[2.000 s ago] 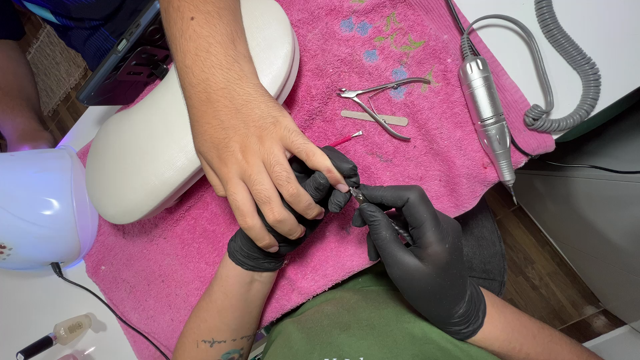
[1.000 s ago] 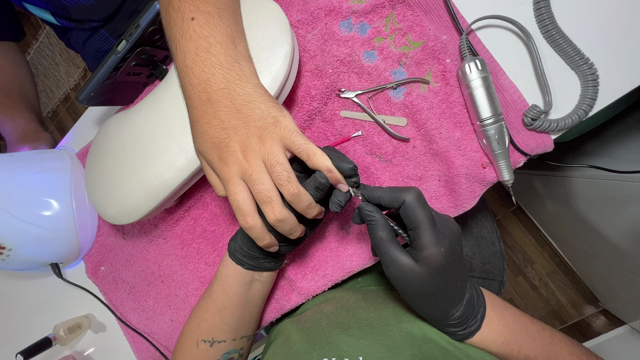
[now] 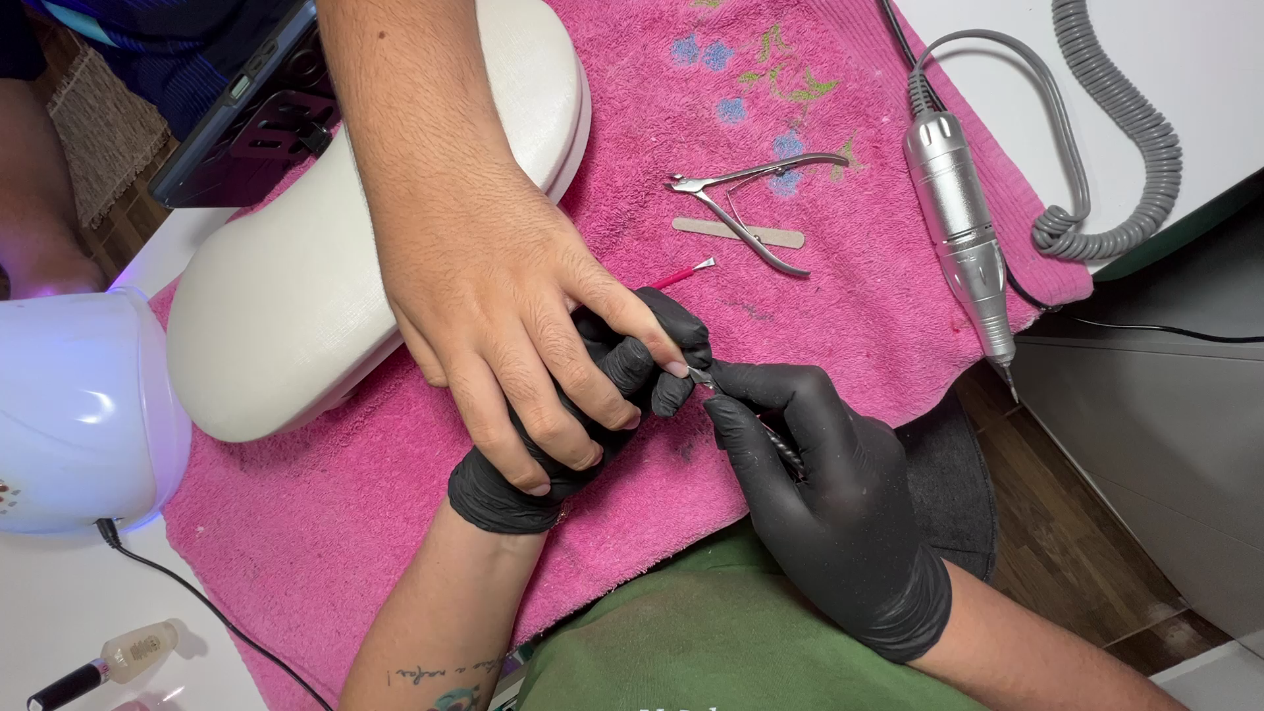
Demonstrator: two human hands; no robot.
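Observation:
My left hand (image 3: 592, 405), in a black glove, lies under another person's bare hand (image 3: 504, 296) and grips its index finger near the tip. In my gloved right hand (image 3: 829, 474) is a metal cuticle pusher (image 3: 780, 449) with a twisted handle, its flat end touching that finger's nail. Both hands are over a pink towel (image 3: 395, 543). Above them lie cuticle nippers (image 3: 750, 202) with their handles apart, across a nail file (image 3: 736, 233). A thin red-handled brush (image 3: 683, 275) sticks out beyond my left hand; its lower part is hidden.
A silver nail drill (image 3: 958, 227) with a coiled cord (image 3: 1150, 148) lies at right. At left are a white armrest (image 3: 267, 326), a lit nail lamp (image 3: 79, 415) with a black cable, a nail polish bottle (image 3: 138, 650) and a phone in a holder (image 3: 247, 109).

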